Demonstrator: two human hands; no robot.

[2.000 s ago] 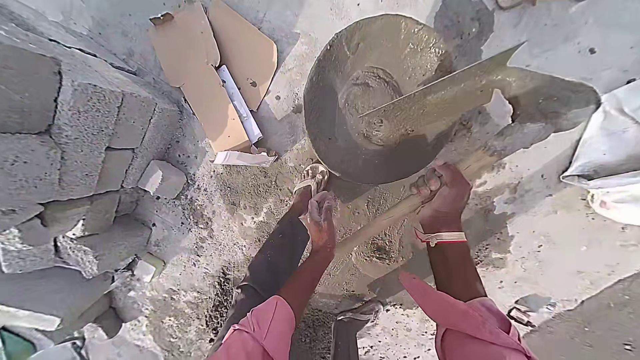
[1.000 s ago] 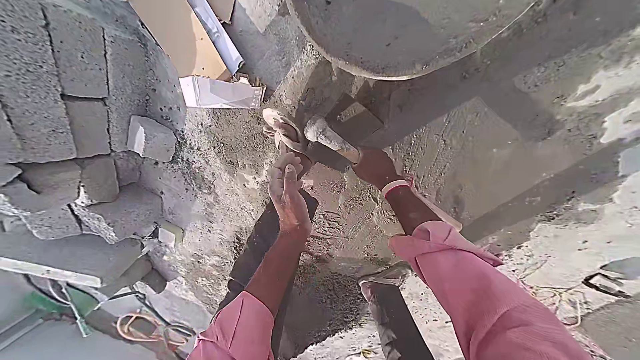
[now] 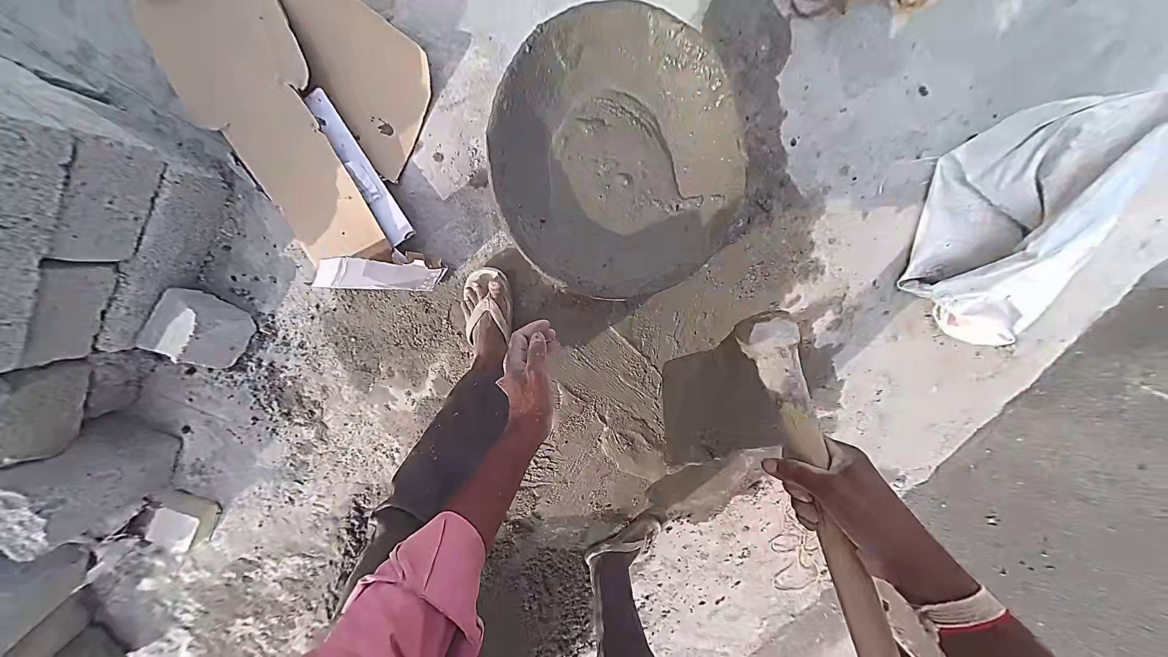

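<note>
My right hand (image 3: 826,484) grips the wooden handle (image 3: 853,584) of a hoe with a broad, mortar-coated metal blade (image 3: 716,401). The blade is low over the wet ground at centre right, its socket end pointing up the view. My left hand (image 3: 529,365) is empty, fingers loosely extended, above the ground beside my sandalled foot (image 3: 486,306). Beyond both hands lies a round, shallow pan (image 3: 616,274) holding wet grey mortar (image 3: 620,164), its surface hollowed and ridged in the middle.
Grey concrete blocks (image 3: 109,201) are stacked at the left, with a broken piece (image 3: 196,328) beside them. Torn cardboard (image 3: 265,119) lies at the upper left, a whitish sack (image 3: 1031,210) at the right. My other foot (image 3: 630,538) stands at the lower middle.
The hoe, over the pan two seconds ago, is now below and right of it. My right hand has moved right with the handle. My left hand is apart from the tool.
</note>
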